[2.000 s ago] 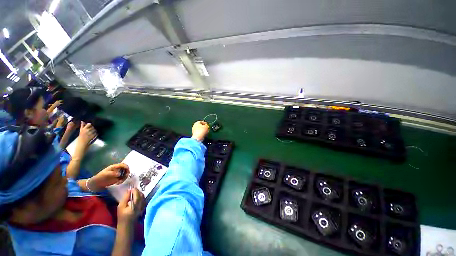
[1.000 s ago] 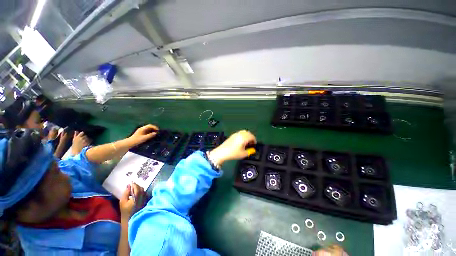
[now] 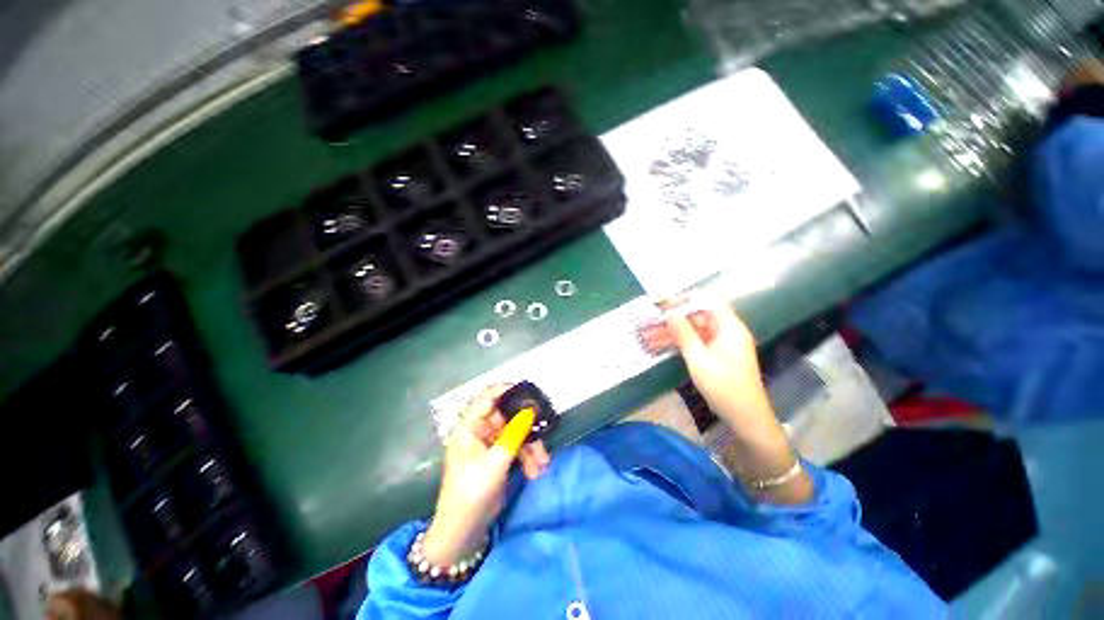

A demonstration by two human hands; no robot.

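Observation:
My left hand (image 3: 475, 466), with a yellow finger cot (image 3: 517, 431) on one digit, holds a small black camera housing (image 3: 533, 409) in front of my chest. My right hand (image 3: 717, 357) is over the right part of a white dot sheet (image 3: 593, 360); its thumb and finger are close together. Blur hides whether it holds anything. Several pale rings (image 3: 536, 311) lie on the green mat just above the dot sheet. A black foam tray (image 3: 438, 242) behind them holds camera housings in its pockets; its back left pocket looks empty.
A white paper sheet (image 3: 775, 133) with a loose ring pile (image 3: 696, 170) lies right of the tray. Another foam tray (image 3: 418, 61) is at the back, and one (image 3: 182, 448) is at the left. Clear plastic trays (image 3: 1005, 85) and a person's blue sleeve (image 3: 1071, 182) are at the right.
The view has swung right and down. My left hand has come from the tray's left corner to my chest with a camera housing in it. My right hand now shows fully, over the dot sheet.

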